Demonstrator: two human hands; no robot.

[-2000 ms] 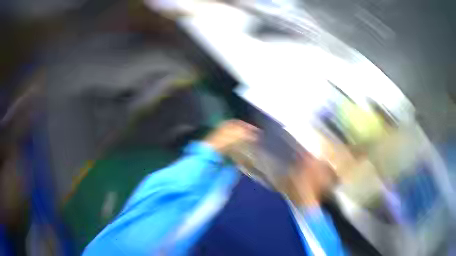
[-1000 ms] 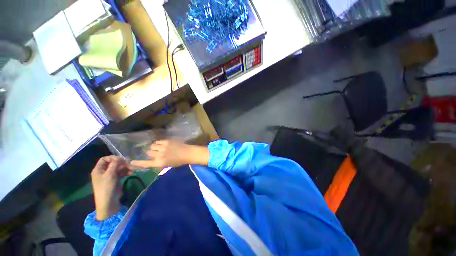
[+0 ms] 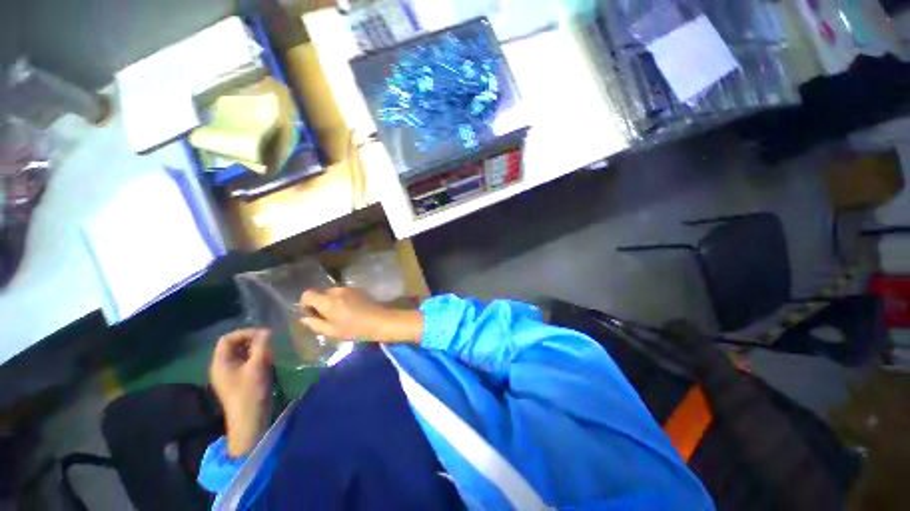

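A clear plastic bag hangs in front of my body. My right hand grips the bag at its right side. My left hand is just left of the bag, with its fingers curled and close together; whether it holds anything cannot be told. The digital scale stands on the white desk ahead, with a loose pile of thin blue-silver fasteners on its plate. The scale's display is too blurred to read.
White papers and a blue tray with yellow-green papers lie left of the scale. Clear plastic packs lie to its right. An open cardboard box is below the desk edge. A black chair stands at right.
The view has sharpened and shifted, so the desk sits slightly lower. My left hand has moved away from my right hand, and the bag's clear film now hangs open to view between them.
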